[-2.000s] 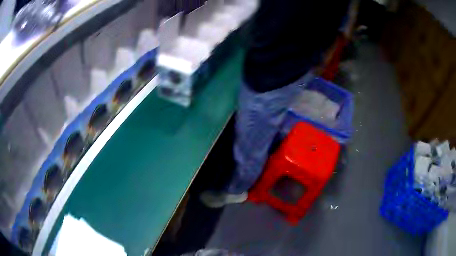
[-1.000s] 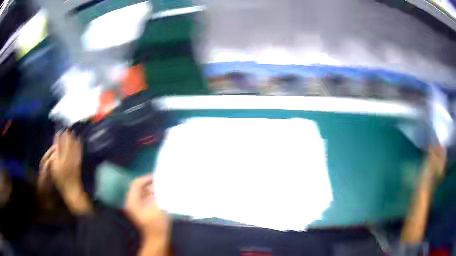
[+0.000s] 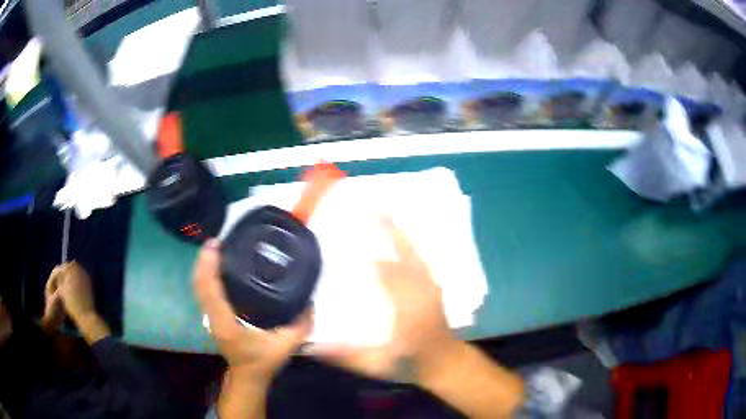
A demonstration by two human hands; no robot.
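My left hand grips a black rounded speaker from below and the left, its round end with a pale logo facing me. Its orange strap sticks up over a flat stack of white sheets on the green bench. My right hand is blurred over the stack's right part, fingers apart, with nothing visible in it. A second black speaker with an orange strap stands on the bench left of the stack.
Open cartons with blue fronts stand in a row behind the white rail. A puffy white bundle lies at the right. Crumpled white material lies by the left post. Another person's hands are at lower left; a red stool is at lower right.
A speaker is now in my left hand over the white stack. My right hand is over the stack. The view has shifted, and the second speaker shows clearly at the left.
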